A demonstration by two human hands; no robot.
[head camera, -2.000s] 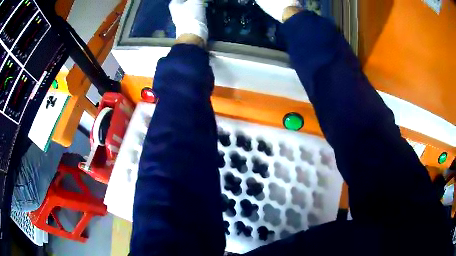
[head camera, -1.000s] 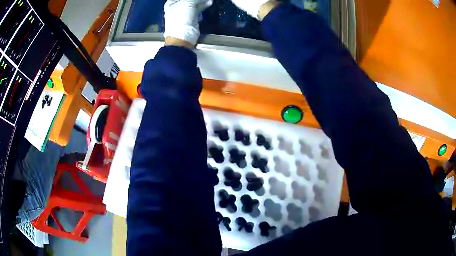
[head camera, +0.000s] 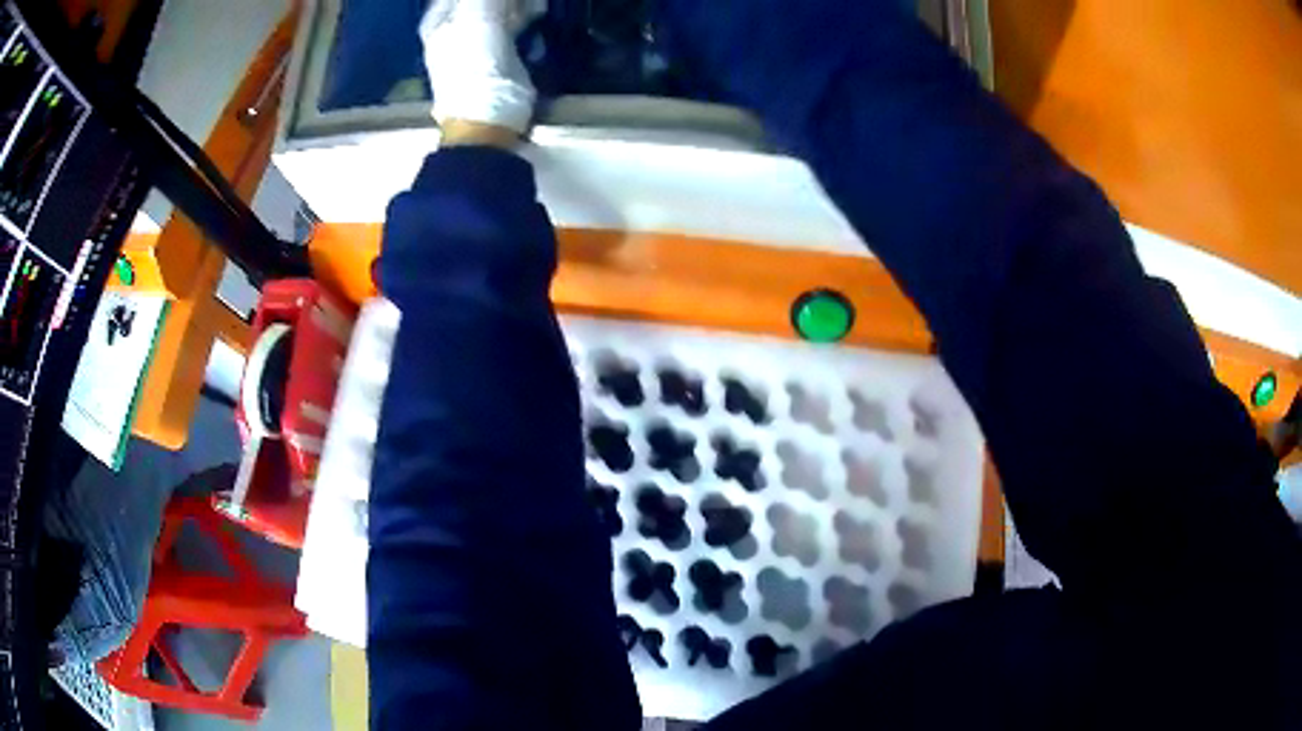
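Observation:
My left hand (head camera: 480,64), in a white glove, is at the top edge of the head view, inside the framed opening (head camera: 643,117) of the machine. Its fingers are cut off or blurred, so its hold cannot be told. My right hand is out of the picture; only its dark sleeve reaches over the opening. The fixture area (head camera: 607,43) in the opening is dark with small shiny spots. Below lies a white foam tray (head camera: 950,571) with lobed holes. Black parts (head camera: 673,451) sit in the holes of its middle columns; the right columns show pale, empty holes.
A green button (head camera: 823,314) is on the orange rail. A red tape dispenser (head camera: 293,379) stands left of the tray. A red stool (head camera: 214,607) is at lower left, beside a person's grey-blue clothing (head camera: 107,500). Screens fill the left edge. Black pieces lie on a white sheet (head camera: 107,374).
My right hand has moved up out of view, its arm reaching further in. My left hand has shifted left. The whole view has shifted slightly.

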